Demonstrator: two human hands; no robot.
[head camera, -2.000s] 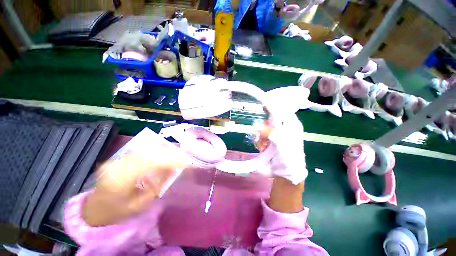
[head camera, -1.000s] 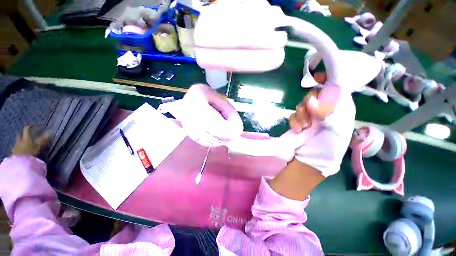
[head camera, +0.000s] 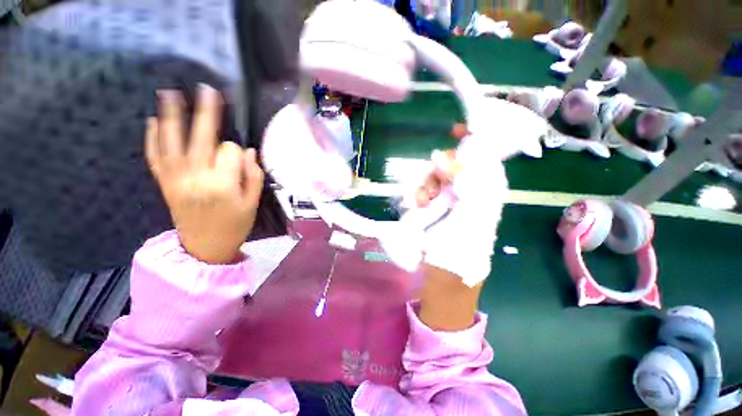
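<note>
My right hand (head camera: 460, 211), in a white half-finger glove, grips the headband of the white cat-ear headphones (head camera: 358, 53) above the pink mat (head camera: 325, 333). The two cups with pale pink cushions face left, one above the other. My bare left hand (head camera: 203, 179) is raised at the left against a large dark grey textured sleeve (head camera: 81, 138), which stands up and is partly blurred. The fingers are spread over its surface; whether they pinch it is not clear. A swab (head camera: 327, 284) lies on the mat.
Pink cat-ear headphones (head camera: 576, 264) and blue-grey headphones (head camera: 667, 378) lie on the green bench (head camera: 537, 341) at right. A row of white headphones (head camera: 579, 110) stands behind, near a slanting metal post (head camera: 683, 154). More grey sleeves (head camera: 81, 301) are stacked at lower left.
My left hand has moved up and right from the sleeve stack, and a grey sleeve is now raised beside it, covering the blue tray. The white headphones have shifted left.
</note>
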